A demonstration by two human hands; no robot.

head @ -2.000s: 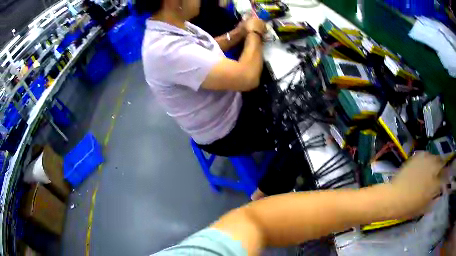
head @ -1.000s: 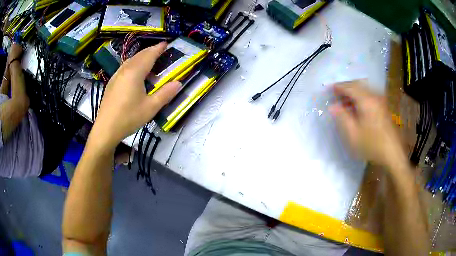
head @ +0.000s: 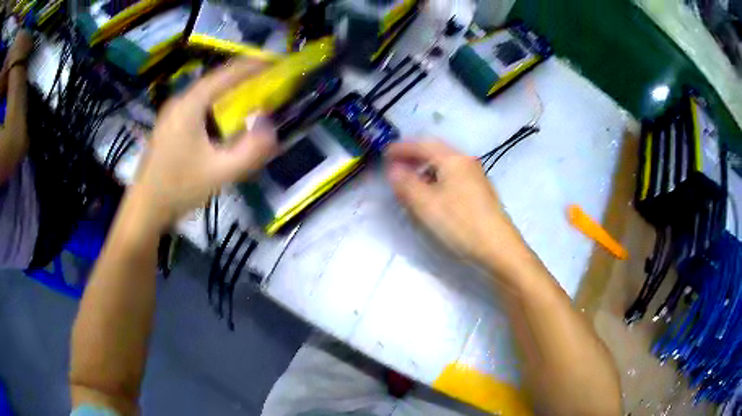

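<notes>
My left hand (head: pixel 183 154) grips a battery pack (head: pixel 272 85) by its edges, tilted so its yellow side shows; it is blurred. Below it a half-assembled unit (head: pixel 313 166) lies on the white bench, silver face up with a dark pad, a yellow near edge and a blue circuit board (head: pixel 366 122) at its right end. My right hand (head: pixel 456 199) is blurred, its fingertips by that board. Something small and dark shows between its fingers; I cannot tell whether it is held.
Piled packs (head: pixel 150 41) stand at upper left; black output cables (head: pixel 230 268) hang over the front edge. Another unit (head: pixel 500 58) lies at the back. An orange pry tool (head: pixel 598 231) lies at right, near stacked units (head: pixel 679 162) and blue cables (head: pixel 708 317). A person's arm (head: pixel 15 106) shows far left.
My left hand has raised and tilted a pack off the bench. My right hand has moved left to the circuit board. The orange tool now shows at right; the view has shifted.
</notes>
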